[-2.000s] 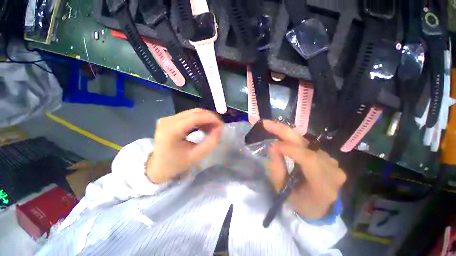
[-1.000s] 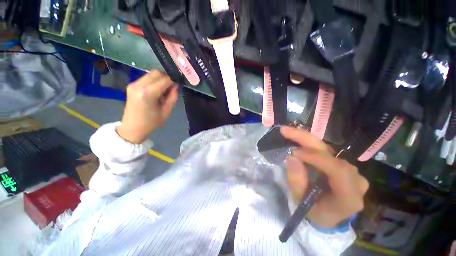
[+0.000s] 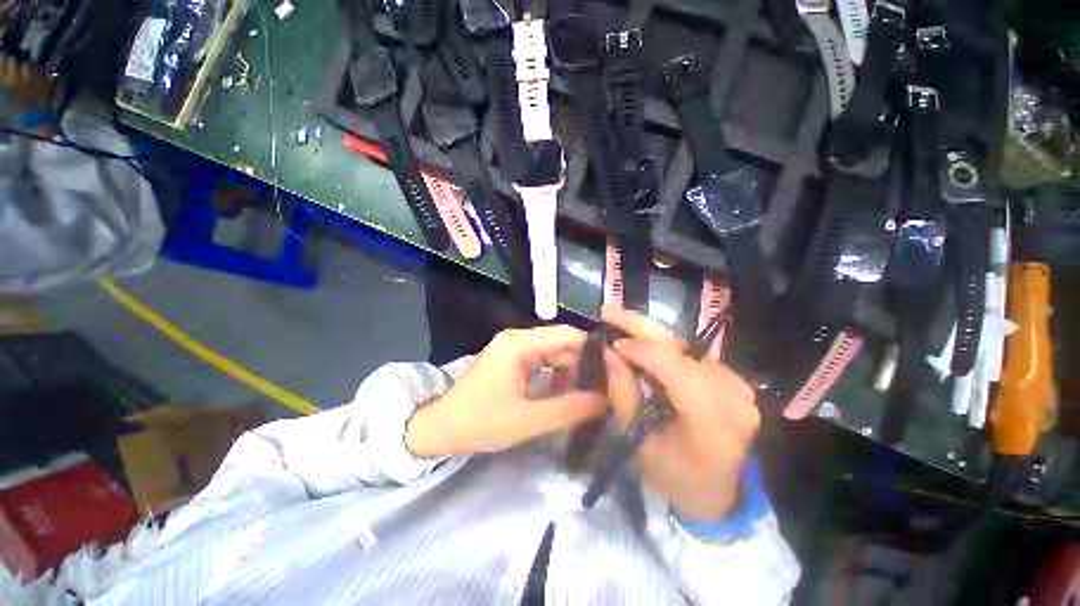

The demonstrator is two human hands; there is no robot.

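My left hand (image 3: 515, 393) and my right hand (image 3: 690, 417) meet above my lap. Both hold a small dark piece, seemingly a black strap (image 3: 589, 376), pinched between their fingertips. Its far end and any case on it are hidden by the fingers or blurred. A slim dark stick (image 3: 618, 459), perhaps tweezers or a pen, also lies in my right hand and points down towards the smock.
A foam tray (image 3: 782, 89) on the green bench (image 3: 310, 178) holds several black-strapped watches and one white-strapped watch (image 3: 541, 219). Strap ends hang over the bench edge. An orange-handled tool (image 3: 1026, 361) lies right. At far left is another person's sleeve (image 3: 71, 213).
My left hand has come back from the bench edge to meet my right hand. The shiny film-covered piece no longer shows in my right fingers; a dark strap-like piece does. The view has shifted.
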